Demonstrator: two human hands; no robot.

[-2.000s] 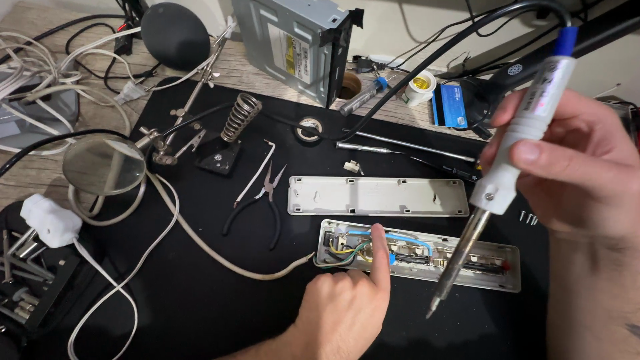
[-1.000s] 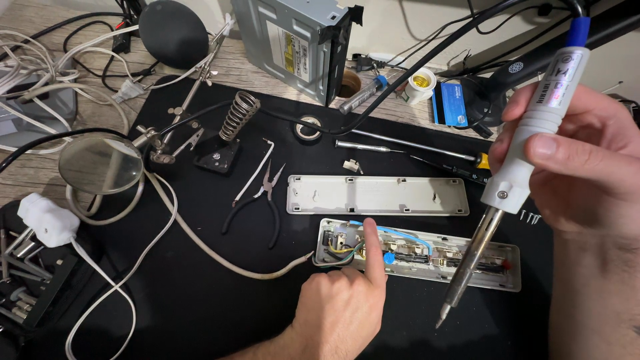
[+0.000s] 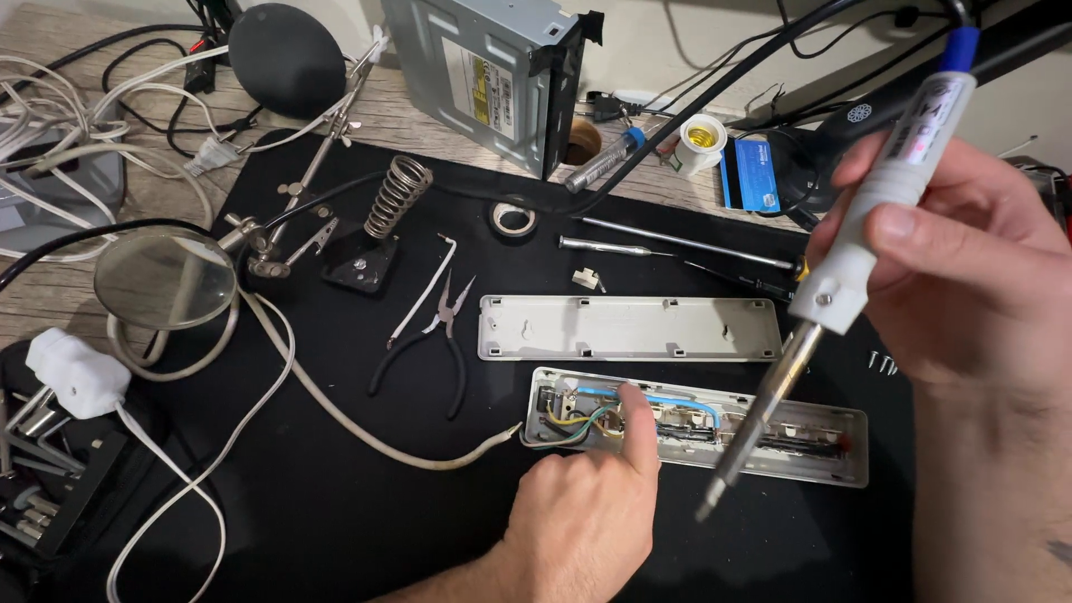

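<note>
An opened power strip housing (image 3: pixel 804 410) lies on the black mat, with blue, yellow and green wires and metal contact strips inside. My left hand (image 3: pixel 586 494) reaches over its near wall, index finger extended onto the blue wire (image 3: pixel 687 404); it grips nothing visible. My right hand (image 3: pixel 946 243) holds a white soldering iron (image 3: pixel 879 201) upright at a slant, its metal tip pointing down in front of the housing. Behind the housing lies its detached cover (image 3: pixel 628 327), inner side up. A cream cable (image 3: pixel 377 444) ends at the housing's left end.
Long-nose pliers (image 3: pixel 448 322), a spring iron stand (image 3: pixel 360 260), a tape roll (image 3: pixel 512 219) and screwdrivers (image 3: pixel 695 243) lie on the mat. At left are a magnifying lens (image 3: pixel 166 275) and a white plug (image 3: pixel 75 373). A metal drive (image 3: pixel 494 75) stands behind; screws (image 3: pixel 881 363) lie right.
The soldering iron in my right hand has shifted slightly to the right between the first earlier frame and now. My left index finger stays over the housing.
</note>
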